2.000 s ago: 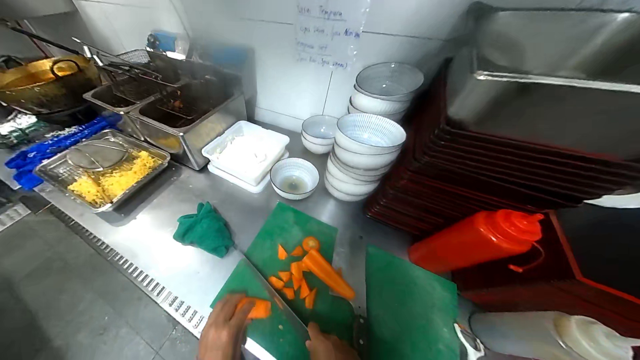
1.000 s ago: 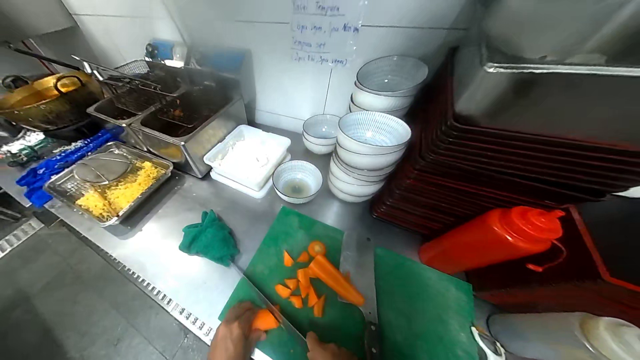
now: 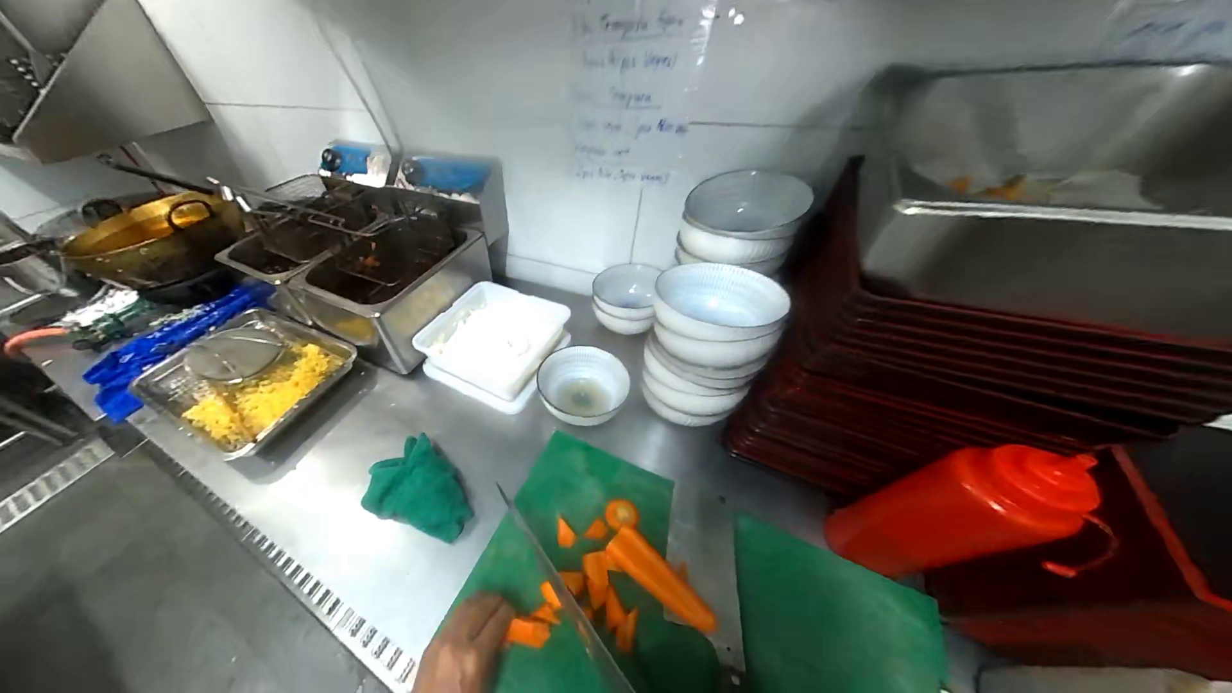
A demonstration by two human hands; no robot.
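My left hand [image 3: 467, 643] is at the bottom of the green cutting board [image 3: 577, 469], its fingertips against an orange carrot piece [image 3: 527, 631]. A long knife blade [image 3: 551, 570] slants across the board just right of that hand, among cut carrot pieces [image 3: 597, 577]. Its handle and my right hand are out of view below. A thick peeled carrot length [image 3: 659, 580] lies right of the pieces, with a round carrot end [image 3: 622, 513] above it. A wide metal blade [image 3: 705, 568] lies beside the board's right edge.
Left of the board are a green cloth [image 3: 420, 488] and a tray of yellow crumbs [image 3: 252, 438]. Behind stand a small bowl [image 3: 583, 385], stacked bowls [image 3: 717, 332], white containers [image 3: 493, 339] and fryers [image 3: 385, 279]. Another green board [image 3: 833, 606], a red squeeze bottle [image 3: 962, 510] and stacked dark-red trays [image 3: 924, 385] are right.
My right hand has dropped out of view at the bottom. The carrot at my left fingertips now shows as smaller separate pieces. The view has shifted so that more of the wall side shows.
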